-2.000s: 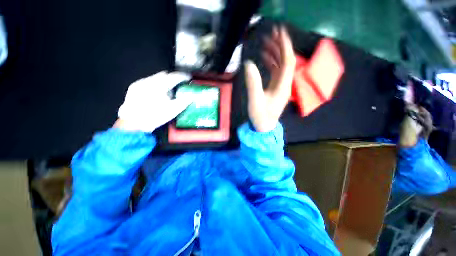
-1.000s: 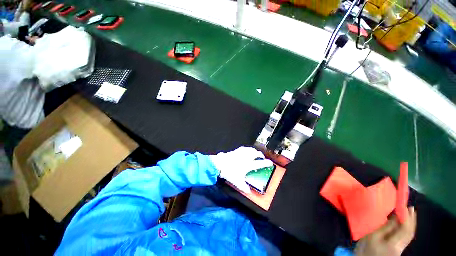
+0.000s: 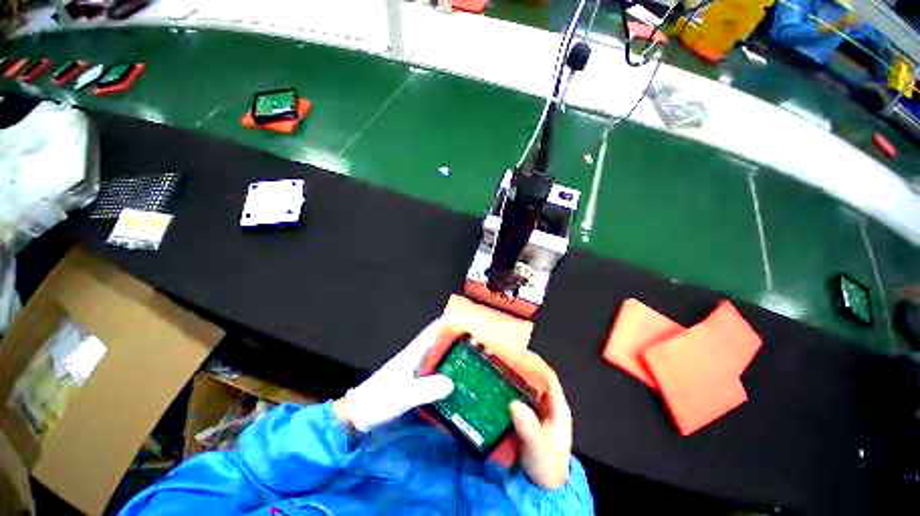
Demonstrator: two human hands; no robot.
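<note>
A green circuit board in a dark frame (image 3: 478, 396) is held tilted between both hands, close to the wearer's body. My left hand (image 3: 398, 386), in a white glove, grips its left side with the thumb on the board. My right hand (image 3: 545, 423), bare, grips its right side with the thumb on the lower right edge. Red-orange foam shows under and around the unit. A red-orange work pad (image 3: 490, 320) lies just behind the hands, partly covered by them. The screw feeder (image 3: 547, 242) stands behind it, with the black electric screwdriver (image 3: 521, 215) hanging in front.
Loose red-orange pads (image 3: 698, 368) lie right of the feeder. A white square plate (image 3: 273, 203) and black grid tray (image 3: 138, 191) lie left. Units ride the green belt (image 3: 404, 141). An open carton (image 3: 126, 373) stands lower left. Another person's blue sleeve (image 3: 807, 35) shows upper right.
The view has shifted. The unit has been lifted off the work pad and is now in both hands. My right hand has come back from the loose pads on the right to the unit.
</note>
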